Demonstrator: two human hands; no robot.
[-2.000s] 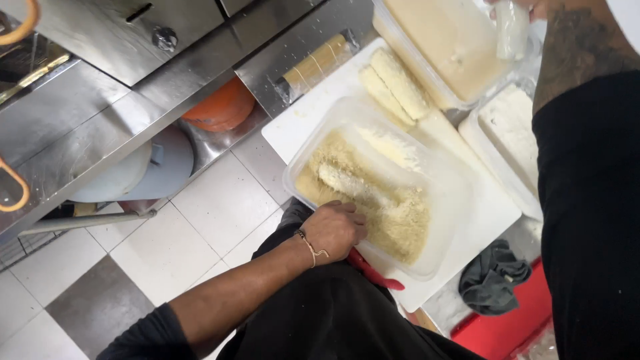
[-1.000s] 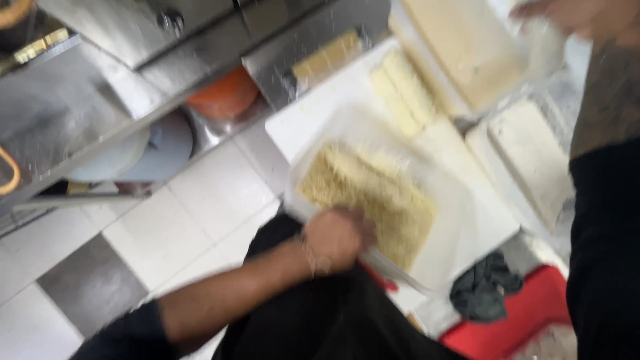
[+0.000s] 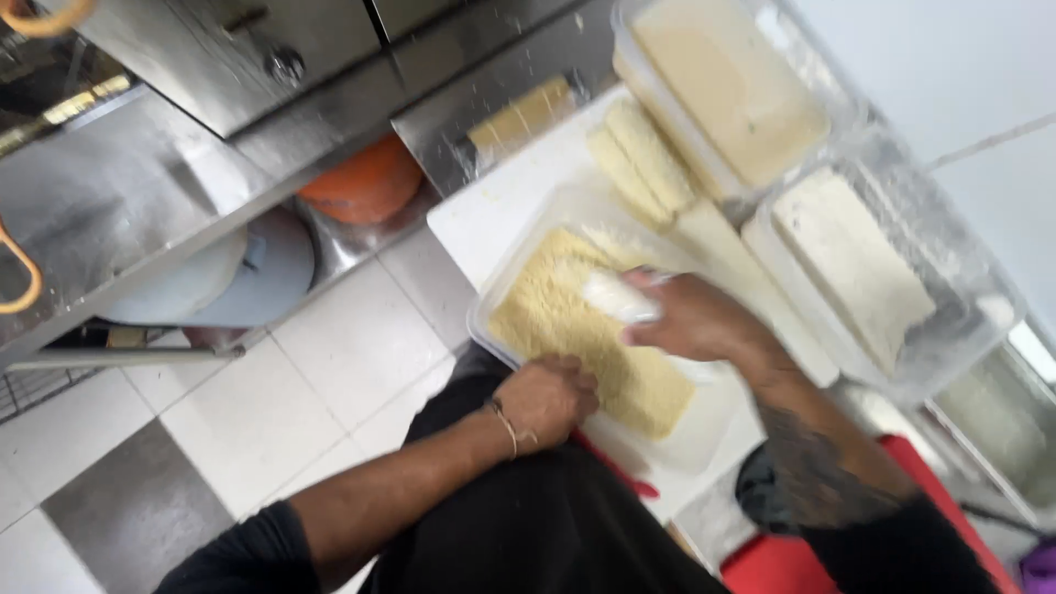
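Observation:
My right hand (image 3: 701, 318) holds a white, wet-looking roll (image 3: 619, 299) over a clear plastic tub (image 3: 718, 421) of yellowish breadcrumbs (image 3: 643, 388). My left hand (image 3: 549, 400) rests with curled fingers at the tub's near rim; whether it grips the rim I cannot tell. Crumb-coated rolls (image 3: 639, 165) lie side by side on a white cutting board (image 3: 478, 223) beyond the tub. A second tub holds beige batter (image 3: 726, 82), and a third holds white flour (image 3: 858, 256).
A bamboo rolling mat (image 3: 524, 115) in plastic wrap lies on the steel counter behind the board. A red-handled tool (image 3: 619, 470) is by my lap. A dark cloth (image 3: 763, 491) and a red tray (image 3: 775, 565) sit at the lower right. An orange container (image 3: 367, 181) stands under the left counter.
My right hand has come from the batter tub at the upper right to above the crumbs, with the white roll. The elongated coated piece seen earlier in the crumbs no longer shows there.

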